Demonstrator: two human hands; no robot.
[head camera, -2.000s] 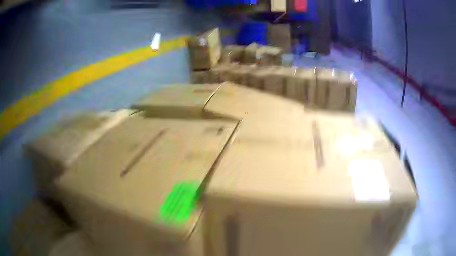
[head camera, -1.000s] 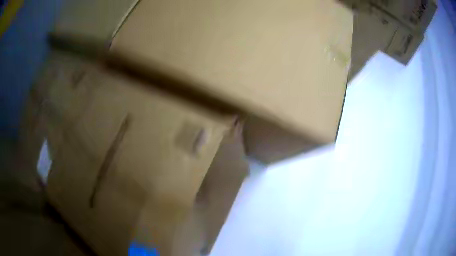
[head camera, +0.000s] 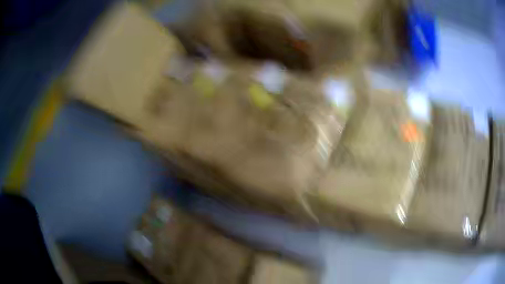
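Observation:
Neither of my hands shows in the blurred head view. Brown cartons (head camera: 249, 133) stand in a long row across the middle, running from upper left to the right. White labels (head camera: 270, 76) and yellow stickers (head camera: 260, 96) are on some of them. An orange sticker (head camera: 411, 132) is on a carton at the right. What the cartons hold cannot be seen.
More cartons (head camera: 194, 244) lie at the bottom, across a narrow strip of floor. A blue object (head camera: 423, 41) is at the upper right. A yellow floor line (head camera: 34, 138) runs down the left. A dark shape (head camera: 22, 241) fills the lower left corner.
The view has swung away from the large cartons close in front to a row of labelled cartons. The blue object and the lower cartons have come into view.

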